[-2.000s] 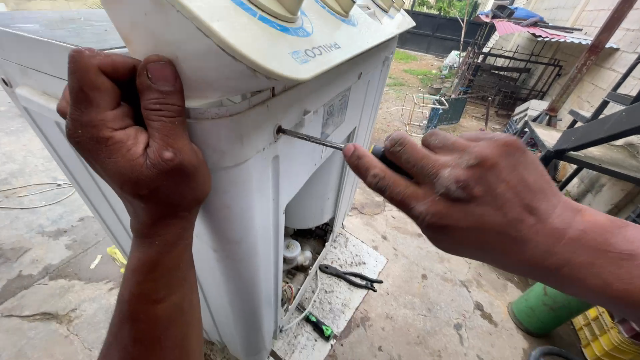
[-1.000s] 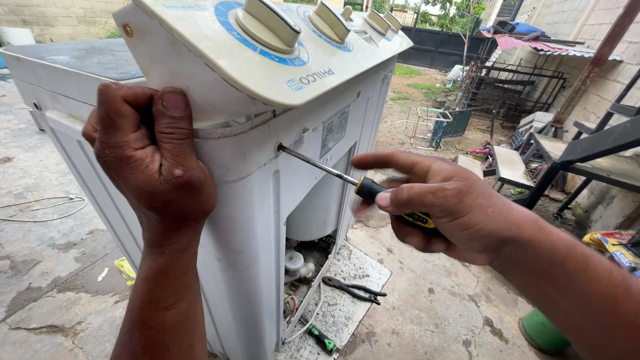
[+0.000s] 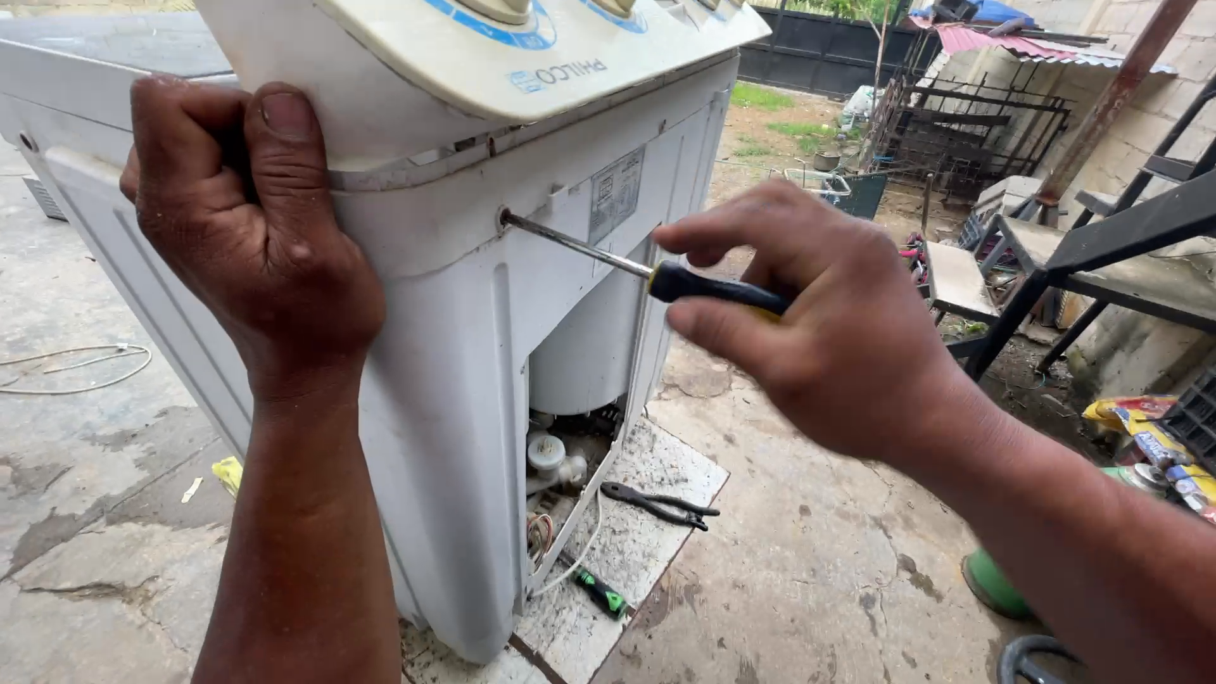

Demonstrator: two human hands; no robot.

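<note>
My right hand has its thumb and fingers around the black and yellow handle of a screwdriver. The tip of the shaft sits at a rusty screw hole in the upper back panel of a white Philco washing machine. With fingers curled, my left hand grips the corner of the cream control panel, which is tilted over the body. Behind the panel's lower opening show the white tub, wires and a round white plastic part.
Black-handled pliers and a green and black screwdriver lie on a speckled board by the machine's foot. A metal stair frame stands at right. A green cylinder is at lower right, a pale cable at left.
My right hand's fingers have shifted about the screwdriver handle, more of which showed one second ago. The shaft stays at the same hole, and my left hand keeps its hold on the control panel.
</note>
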